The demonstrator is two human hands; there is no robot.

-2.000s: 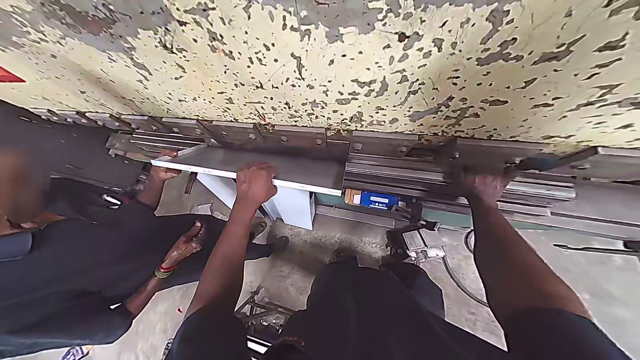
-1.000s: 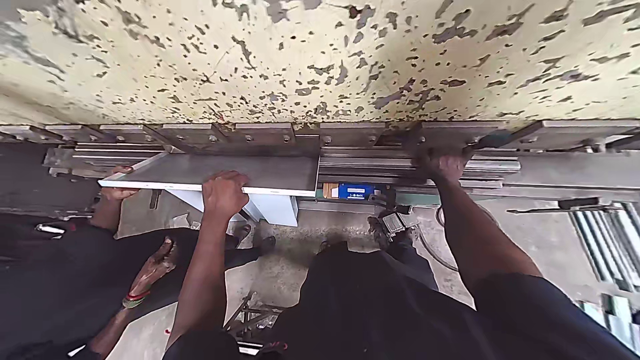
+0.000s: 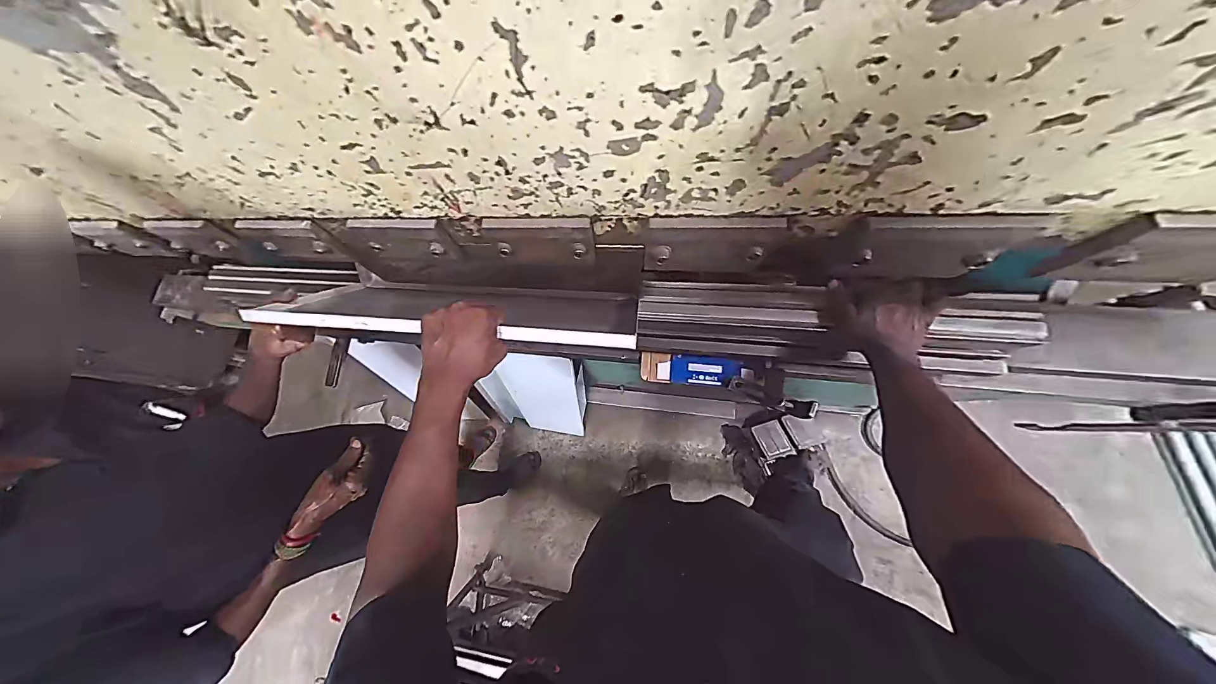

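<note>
A sheet-metal panel [image 3: 570, 309] with a bent white front edge lies on the bed of a press brake, under its row of clamped upper tooling [image 3: 532, 242]. My left hand [image 3: 463, 340] is closed over the panel's front edge, near its middle. To the right of the panel, my right hand [image 3: 888, 313] rests at the grooved steel die [image 3: 736, 313]; its fingers are in shadow, and whether they grip anything cannot be told. A co-worker's hand [image 3: 282, 334] holds the panel's left end.
The co-worker's other hand [image 3: 328, 489] is raised at the left. Below the bed are pale blue sheets [image 3: 541, 389], a blue box [image 3: 705, 370], a foot pedal [image 3: 774, 439] with a cable and a metal frame [image 3: 494, 603] on the floor. A long rod [image 3: 1083, 427] lies at the right.
</note>
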